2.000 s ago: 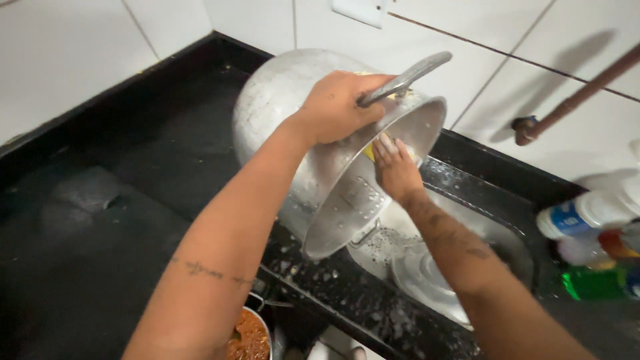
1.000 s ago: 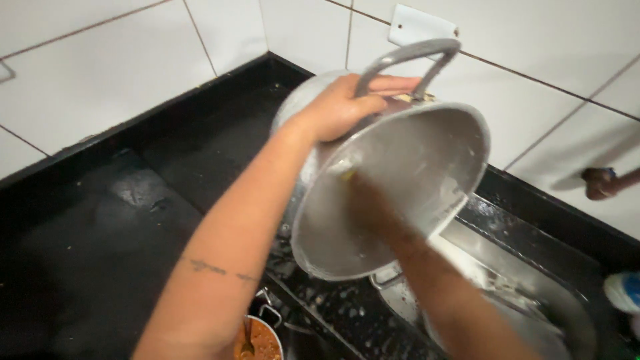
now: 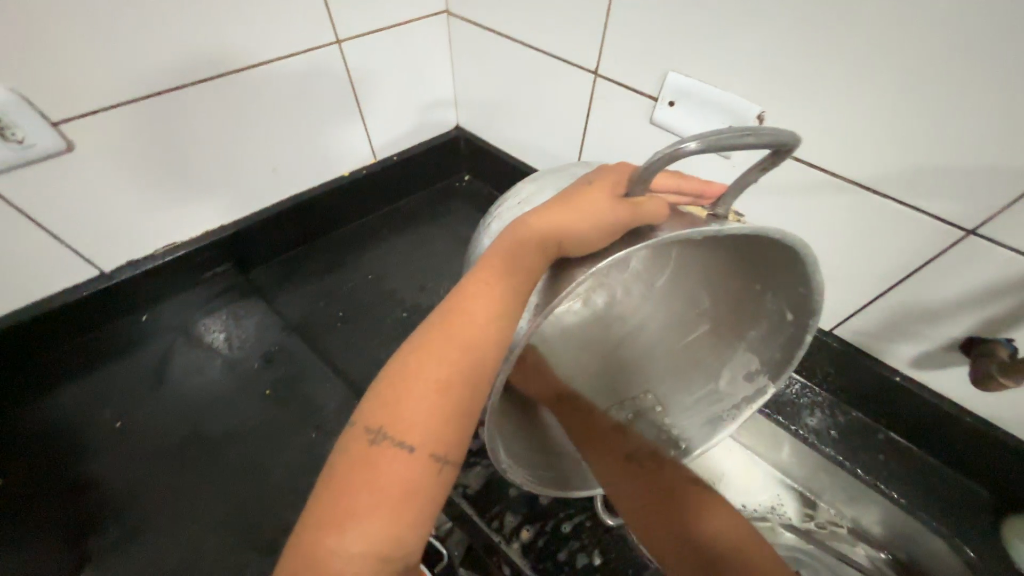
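A large aluminum pot [image 3: 664,320] lies tipped on its side over the sink edge, its mouth facing me. Its upper loop handle [image 3: 720,140] sticks up at the rim. My left hand [image 3: 624,196] is pressed flat on the pot's outer wall, its fingers passing under that handle. My right hand [image 3: 532,372] reaches inside the pot, against the left part of its inner wall; the fingers are hidden by the rim, so whatever they hold cannot be seen. Streaks of suds or water mark the inner wall.
A steel sink [image 3: 864,496] with metal ware in it lies at lower right. The wet black stone counter [image 3: 304,336] extends left, with a raised edge along the white tiled wall. A pipe fitting [image 3: 992,364] juts from the wall at right.
My right hand has moved inside the pot from near its rim to the left inner wall. The pot's mouth has turned more toward me. My left hand remains on the pot by the handle.
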